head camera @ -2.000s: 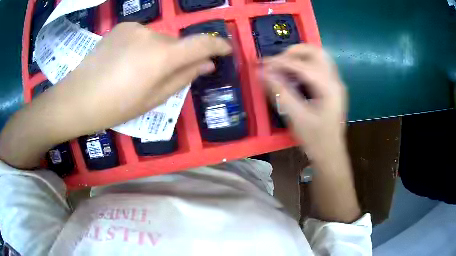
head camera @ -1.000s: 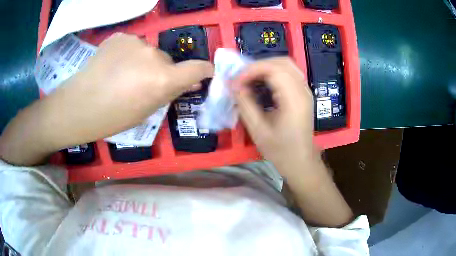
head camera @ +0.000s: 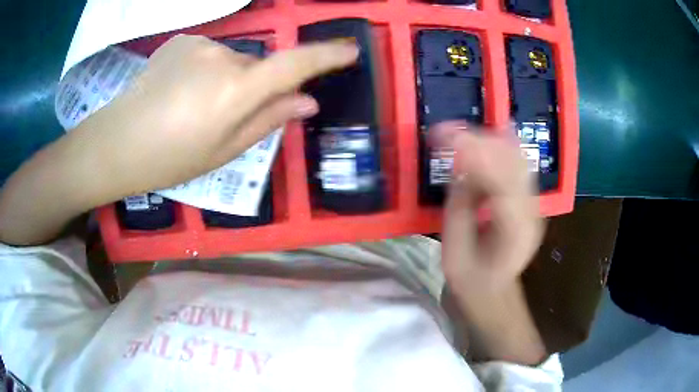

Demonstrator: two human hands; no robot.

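My left hand [head camera: 191, 115] lies palm down over a long white printed label strip [head camera: 234, 184], which comes out on both sides of it; the grip is hidden under the palm. Its index finger reaches over the top of a black open-backed phone [head camera: 341, 107], which is blurred, with a white label in its lower bay. My right hand [head camera: 490, 184] is blurred, fingers bent, over the lower part of another phone [head camera: 452, 92] with a gold round part. Whether it holds anything small cannot be seen.
The red foam tray [head camera: 306, 243] spans the view, with another phone [head camera: 534, 115] in its right end pocket and more phones behind. A white curled sheet [head camera: 146, 21] hangs at the upper left. The dark green bench [head camera: 636, 115] shows at right.
The tray now sits further right in view. My right hand moved right and down, and the white piece seen at its fingers one second ago no longer shows. My left index finger has stretched out over a phone.
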